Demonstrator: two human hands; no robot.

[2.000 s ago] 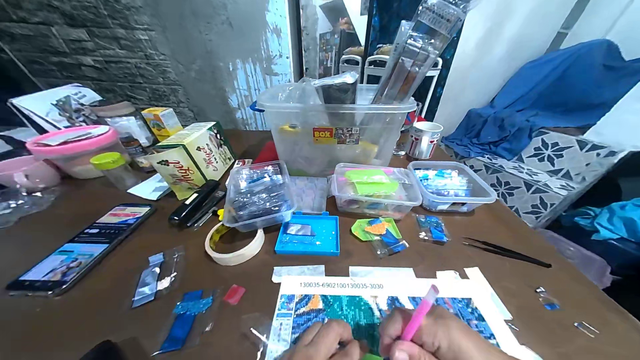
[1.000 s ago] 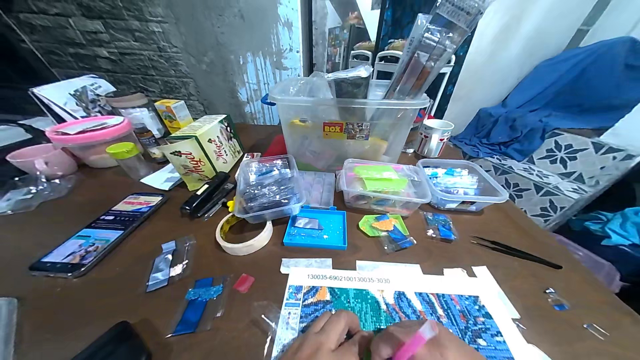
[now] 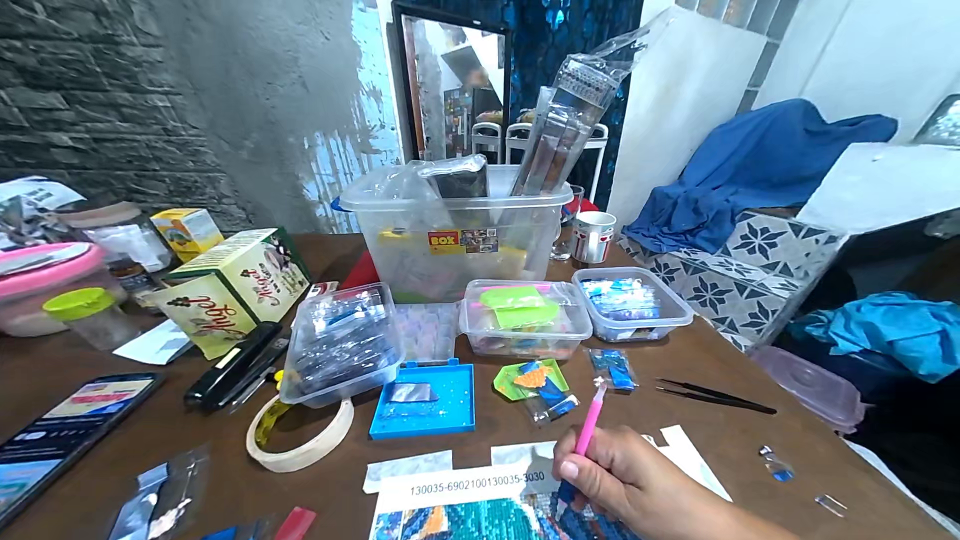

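My right hand (image 3: 619,476) grips a pink pen-shaped applicator (image 3: 590,420), its dark lower end over the diamond painting canvas (image 3: 480,517) at the bottom edge. Colored beads cover much of the canvas, and a printed strip runs along its top. My left hand is out of view. Beyond my right hand lie a green tray (image 3: 517,386) with orange and blue pieces, and a small bag of blue beads (image 3: 613,369). A blue plastic tray (image 3: 461,405) holding a small packet sits behind the canvas.
Black tweezers (image 3: 716,395) lie at the right. A masking tape roll (image 3: 341,431), a phone (image 3: 75,435) and bead packets (image 3: 157,495) are on the left. Behind stand open plastic containers (image 3: 382,375), a large clear storage box (image 3: 450,262) and a mug (image 3: 593,236).
My left hand, on the canvas before, has left the view. My right hand now holds the pink applicator more upright, with its upper end pointing up. The view has shifted.
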